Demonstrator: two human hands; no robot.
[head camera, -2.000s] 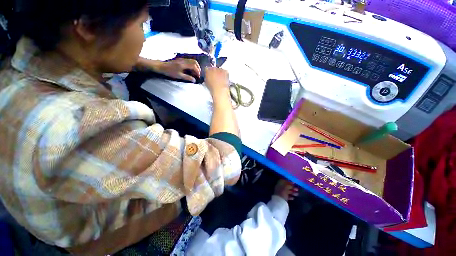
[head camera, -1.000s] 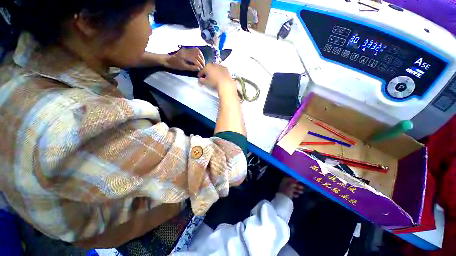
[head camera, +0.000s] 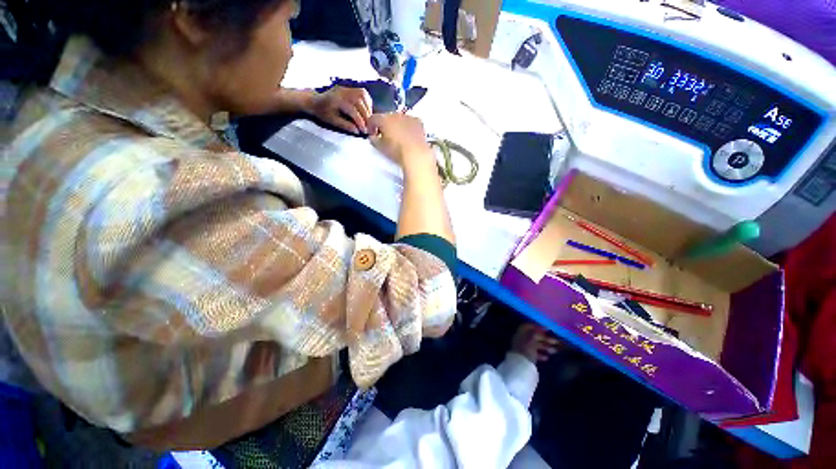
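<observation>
Neither of my hands can be made out. Another person in a plaid shirt (head camera: 211, 275) sits at the sewing machine. That person's two hands press a black fabric piece (head camera: 379, 92) flat at the needle and presser foot area (head camera: 400, 81); their fingers partly cover it. Loop handles of scissors (head camera: 456, 161) lie on the white table just right of the nearer wrist; the blades are hidden. A flat black rectangle, perhaps a phone (head camera: 519, 172), lies further right.
An open purple box (head camera: 632, 343) with pencils (head camera: 612, 240) and a green-handled tool (head camera: 729, 240) stands at the table's right. The machine head with lit panel (head camera: 678, 87) is behind. A white sleeve (head camera: 486, 408) and small hand (head camera: 533, 343) are below the blue edge. Red fabric (head camera: 814, 284) is far right.
The view has shifted, so the machine panel and box sit further right in the picture. The plaid-shirted person's hands stay on the black fabric by the needle, with small finger shifts.
</observation>
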